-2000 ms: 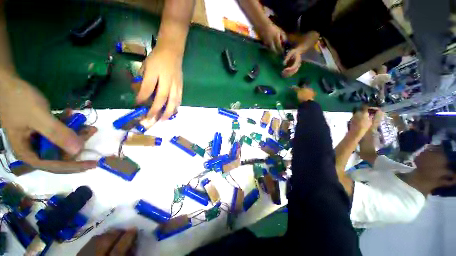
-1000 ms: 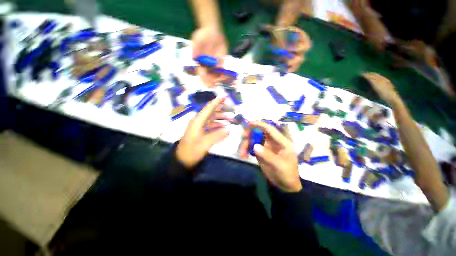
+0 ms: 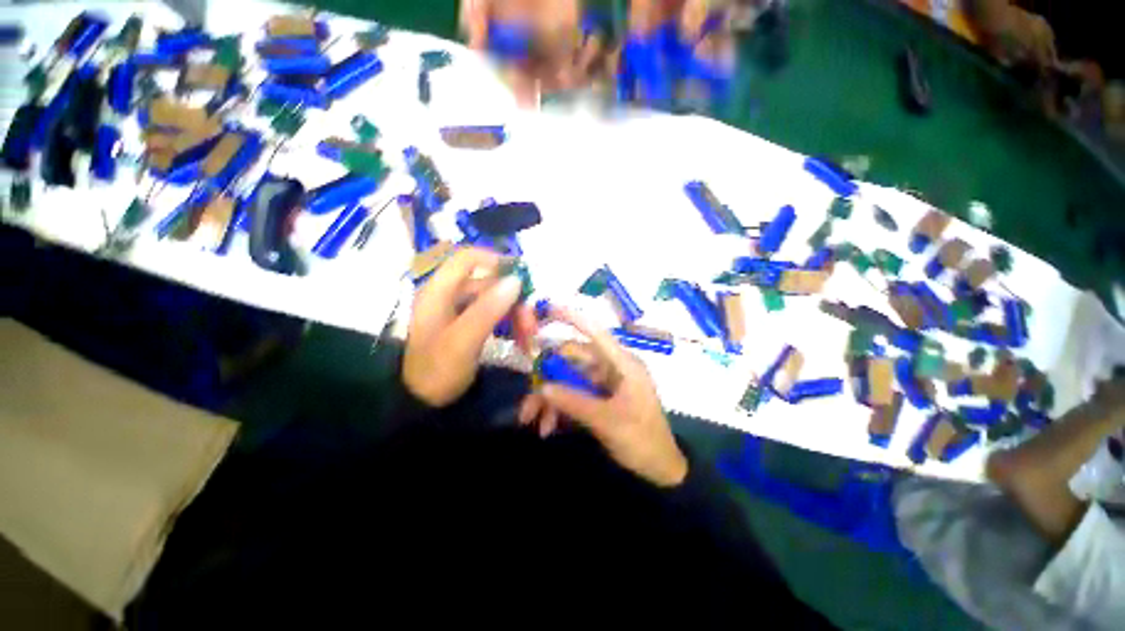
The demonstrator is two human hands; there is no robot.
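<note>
My right hand (image 3: 617, 407) holds a blue battery pack (image 3: 570, 372) low in front of my body, at the near edge of the white bench strip (image 3: 617, 160). My left hand (image 3: 454, 323) is just left of it, with a small green circuit board (image 3: 518, 279) between thumb and fingertips. Thin lead wires between the two are too blurred to make out. A loose black piece (image 3: 506, 219) lies on blue cells just beyond my left hand. The fingers partly hide the pack.
Battery packs are scattered at left (image 3: 204, 136) and right (image 3: 913, 358). A black housing (image 3: 274, 224) lies at left. Other workers' hands (image 3: 531, 43) hold packs across the bench. Another person's arm (image 3: 1049, 462) is at right. A carton flap (image 3: 111, 456) is at lower left.
The view has shifted. My left hand, empty and apart from the pack before, now pinches the circuit board. The workers opposite have lifted blue packs nearer the top of the picture.
</note>
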